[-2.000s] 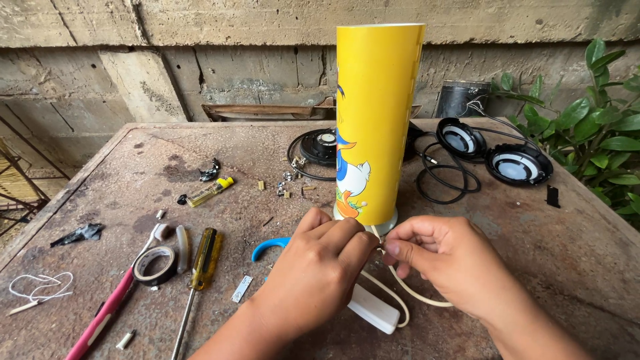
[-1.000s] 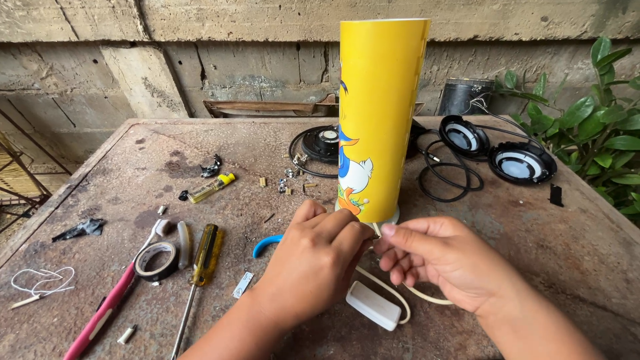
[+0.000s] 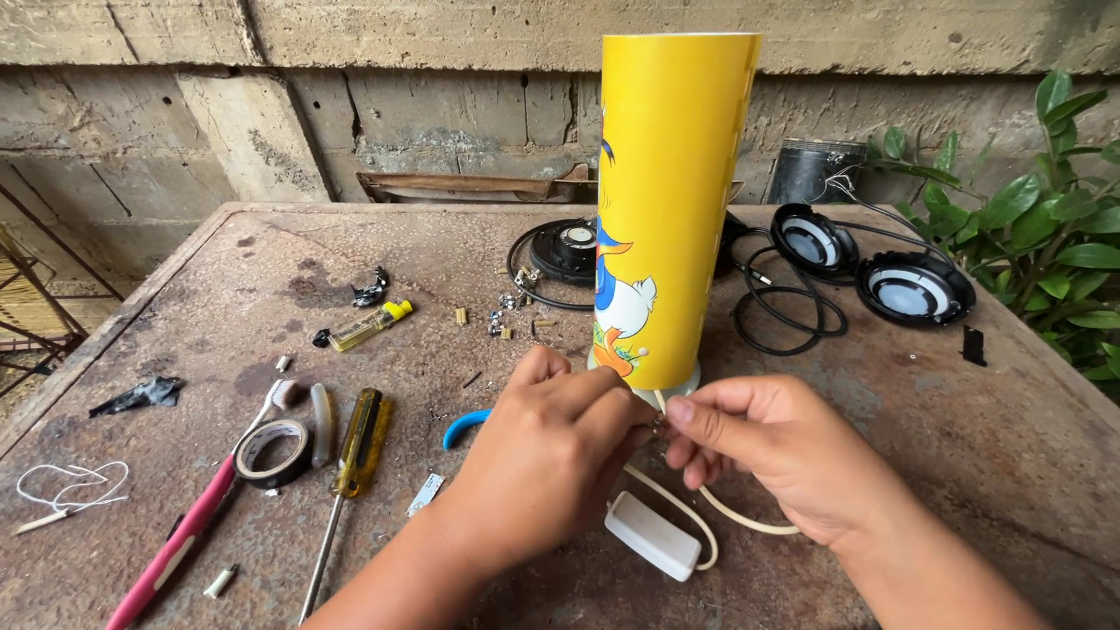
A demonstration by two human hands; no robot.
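Note:
A yellow cylindrical lampshade with a cartoon duck stands upright on a pale base. A cream cable comes out at its foot. My left hand is in front of the base with its fingers closed around something small, mostly hidden, perhaps the handle end of a blue-handled tool lying beneath. My right hand pinches the cream cable between thumb and forefinger, close to the left fingertips. Below the hands lies a white plastic box, joined to the cable.
At left lie a screwdriver, a roll of black tape, a pink toothbrush, white string and a yellow lighter. Small metal parts are scattered mid-table. Headphone ear cups with black cable sit at right.
Both hands stay at the cable by the lamp's foot, with only small finger movements. The white box has shifted slightly.

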